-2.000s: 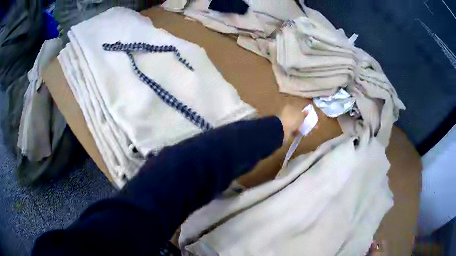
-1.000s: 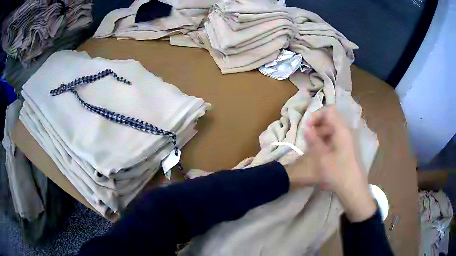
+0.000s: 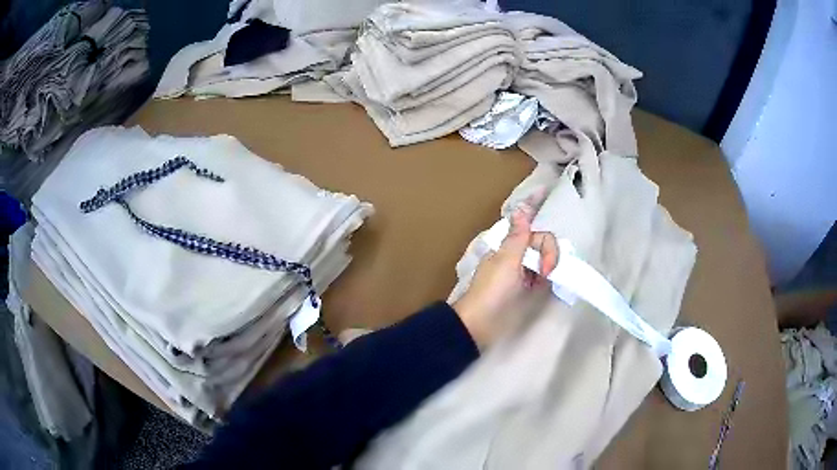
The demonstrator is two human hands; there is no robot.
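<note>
My left hand [image 3: 509,275], in a dark sleeve, pinches white tape [image 3: 601,296] over cream knitted panels [image 3: 587,386] on the right. The tape runs down right to a white tape roll [image 3: 678,382] with a dark centre hole. My right hand is out of the picture. A thick panel stack [image 3: 202,248] lies at left. On it lies a navy-and-white checked tie strip [image 3: 211,245] with a small white bundle tag [image 3: 305,321] at its near end.
Beige panel pile [image 3: 440,64] lies at the far edge, with a black cloth scrap [image 3: 256,42] and a shiny crumpled wrapper [image 3: 501,120]. A pen [image 3: 727,422] lies beside the roll on the brown table [image 3: 404,193]. A grey-brown bundle [image 3: 64,78] is at far left.
My right hand, seen over the panels one second ago, has left the picture. My left hand now holds the tape stretched to the roll. The camera view has shifted since two seconds ago.
</note>
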